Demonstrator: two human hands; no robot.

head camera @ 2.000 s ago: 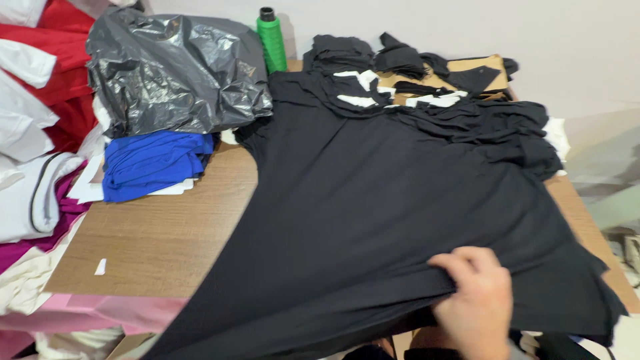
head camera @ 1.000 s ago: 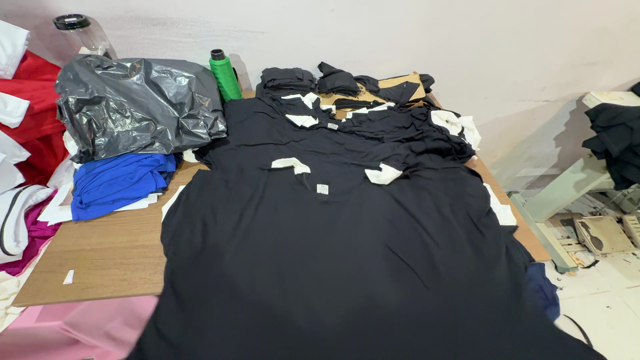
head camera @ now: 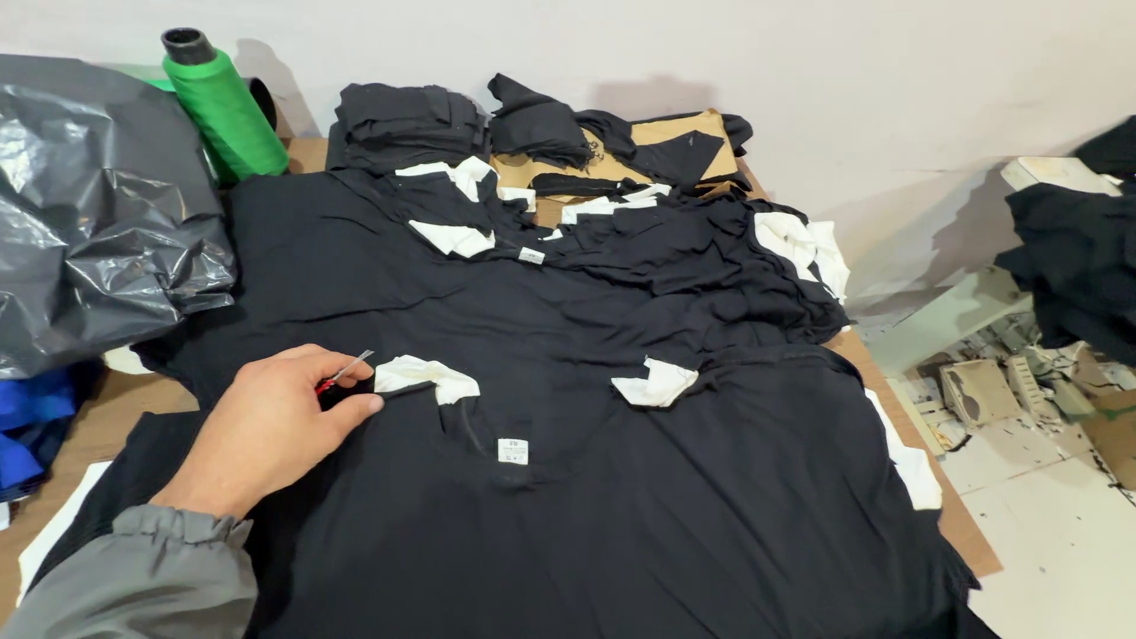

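My left hand [head camera: 280, 422] holds a small red-handled cutting tool [head camera: 342, 374], its thin metal tip pointing up and right past the fingers. Thumb and forefinger are at the shoulder edge of a black garment [head camera: 568, 541], just left of a white fabric piece [head camera: 430, 376] by the neckline. A second white piece [head camera: 657, 382] lies at the other shoulder. Inside the neck is a white label [head camera: 513, 451] with writing. Behind it lies a pile of black garments [head camera: 355, 257] with white pieces at their necks. My right hand is out of view.
A grey plastic bag [head camera: 106, 213] rests on blue fabric [head camera: 35, 426] at the left. Behind it stands a green thread cone [head camera: 222, 111]. Folded black fabric [head camera: 408, 124] and cardboard with scraps [head camera: 679, 138] lie by the wall. The wooden table edge [head camera: 963, 532] runs down the right.
Two seconds ago a hand was on the black fabric at the lower right; one second ago no hand showed. My left hand with the red-handled tool has come in. The view has moved closer.
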